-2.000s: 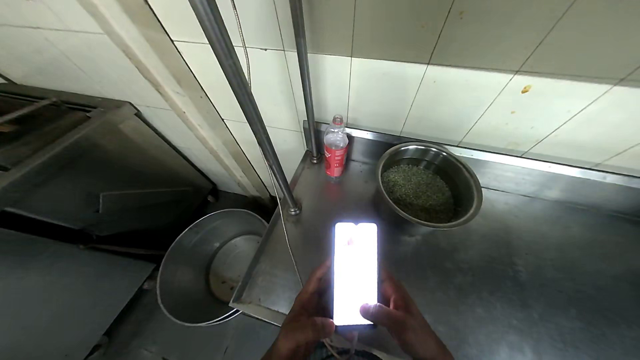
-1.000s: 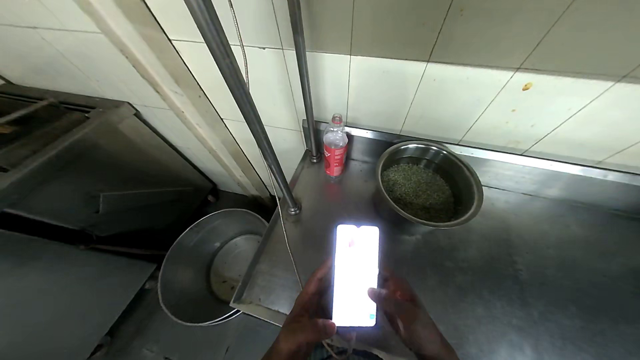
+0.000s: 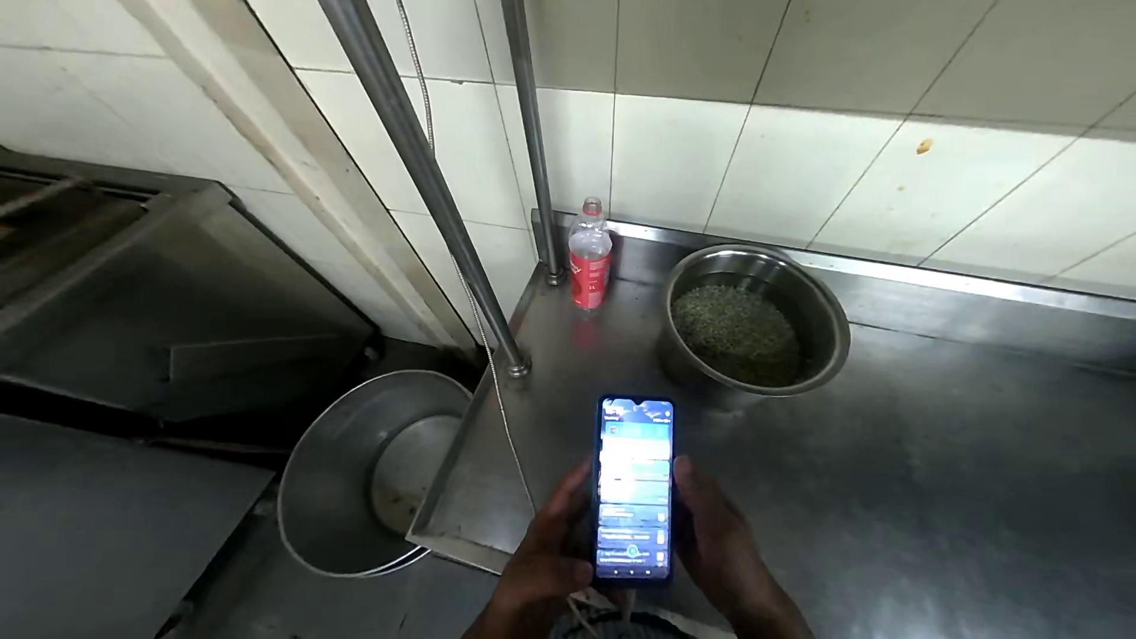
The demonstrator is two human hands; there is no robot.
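A smartphone (image 3: pixel 635 493) with a lit screen is held upright over the near edge of the steel counter. My left hand (image 3: pixel 552 546) grips its left side, the thumb near the lower corner. Along the right side lies my right hand (image 3: pixel 721 541), its thumb at the phone's edge and off the screen; its other fingers are hidden behind the phone. Beyond the phone, a steel bowl (image 3: pixel 834 355) holds small greenish grains or seeds, which look to be in water. Left of the bowl stands an uncapped clear plastic bottle (image 3: pixel 589 257) with a red label.
Two metal posts (image 3: pixel 426 177) rise from the left side of the steel counter (image 3: pixel 932 497), with a thin cable (image 3: pixel 497 390) hanging by them. A large metal pot (image 3: pixel 333 479) sits lower, left of the counter. Metal kitchen equipment (image 3: pixel 213 302) stands farther left, and a tiled wall (image 3: pixel 799 169) behind.
The right thumb has moved off the screen to the phone's right edge. The screen has gone from a nearly white glare to a dimmer page with blue rows.
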